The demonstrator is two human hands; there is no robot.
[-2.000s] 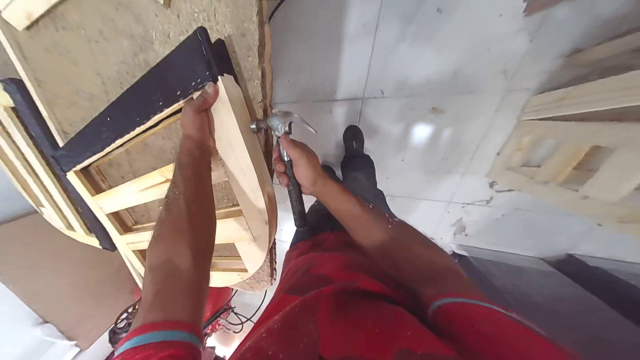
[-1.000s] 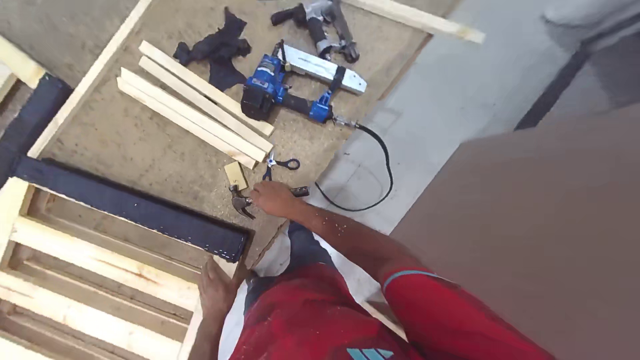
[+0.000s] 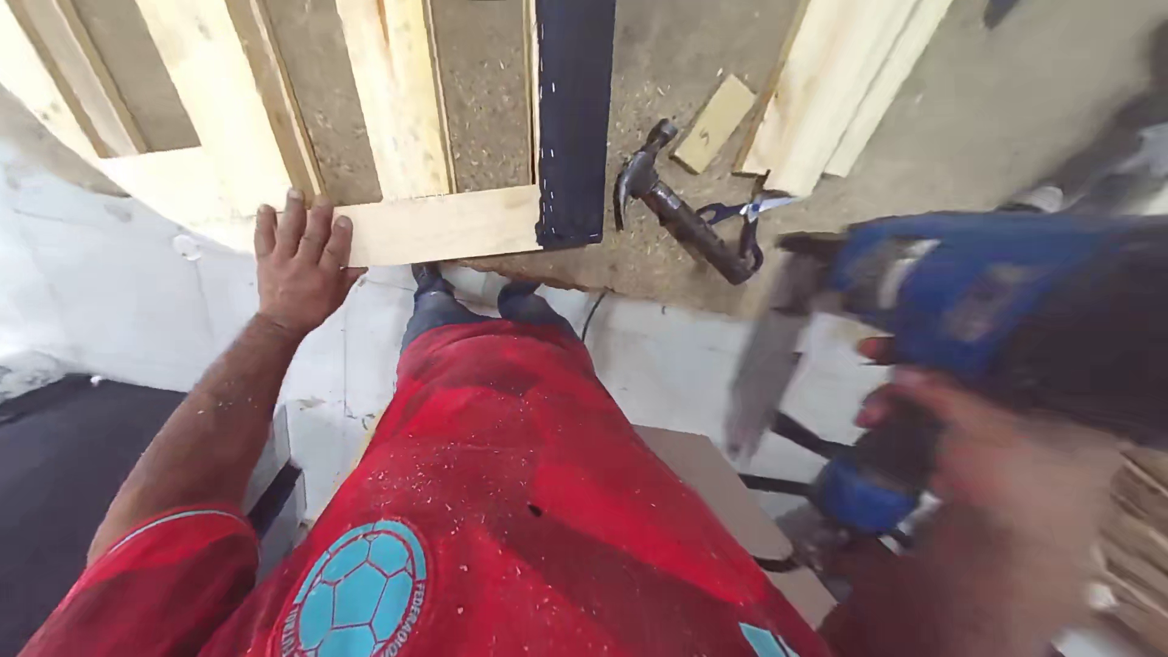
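My left hand lies flat, fingers extended, on the near rail of a slatted wooden frame. A strip of dark fabric, stapled along one edge, covers the frame's right-hand member. At the right, my right hand grips the handle of a blue pneumatic nail or stapling gun, blurred and held up off the table. Between the frame and the gun a claw hammer rests on the table, its handle against a pair of scissors.
A small wood block lies beyond the hammer, near long wooden strips. The worktable's chipped near edge runs in front of my legs. Below is a pale tiled floor; a dark panel stands at lower left.
The hammer, in my right hand two seconds ago, now lies on the table. The blue gun, on the table one second ago, is now lifted in my right hand. The view has turned.
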